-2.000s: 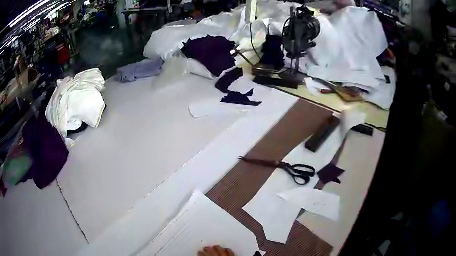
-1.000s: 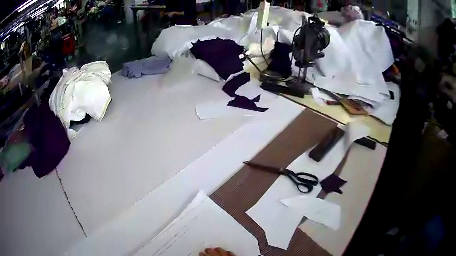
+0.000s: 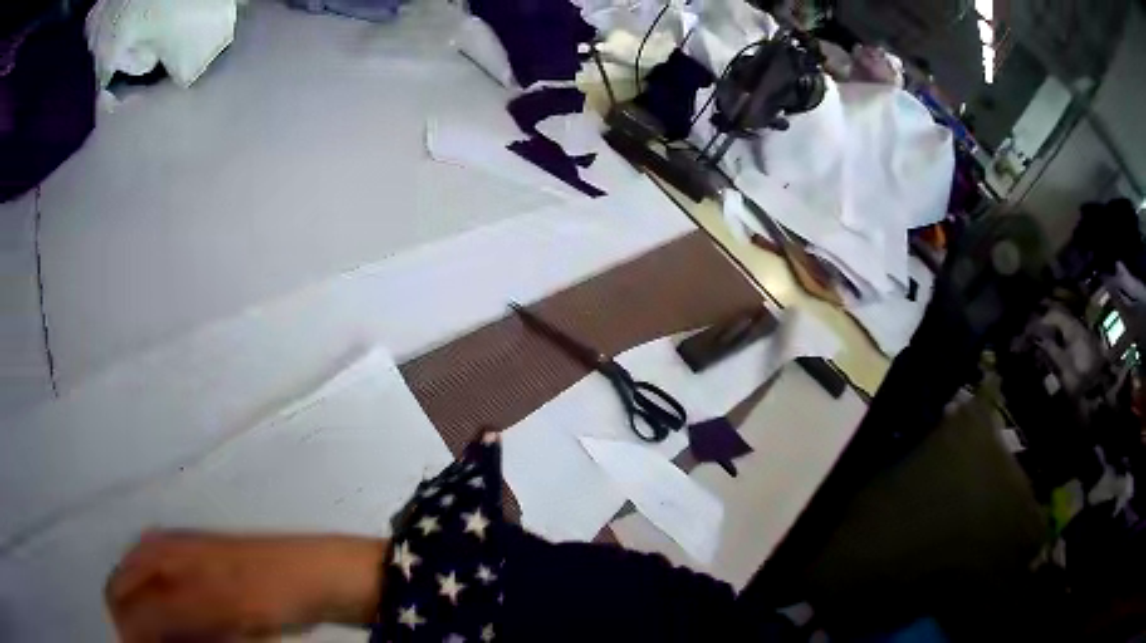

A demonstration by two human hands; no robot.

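My right hand (image 3: 233,584) reaches in from the lower right in a dark star-print sleeve. It is blurred, over the large white paper pattern (image 3: 302,433) at the lower left; its fingers look curled, and whether they hold anything is unclear. My left hand is not in view. Brown checked fabric (image 3: 660,291) runs diagonally beside the pattern, partly hidden by the sleeve. Black-handled shears (image 3: 606,366) lie across the fabric and a white paper piece (image 3: 549,459). A small angular white pattern (image 3: 660,494) lies just below the shears.
A dark oblong bar (image 3: 729,337) and a purple scrap (image 3: 719,442) lie right of the shears. Dark purple pieces (image 3: 557,161) lie further back. A dark machine (image 3: 769,86) stands by heaped white cloth (image 3: 855,176) beyond the table's far right edge.
The view has turned and tilted. My right hand and starred sleeve now show over the large pattern, where before only fingertips showed at the bottom edge. The shears still lie on the cloth.
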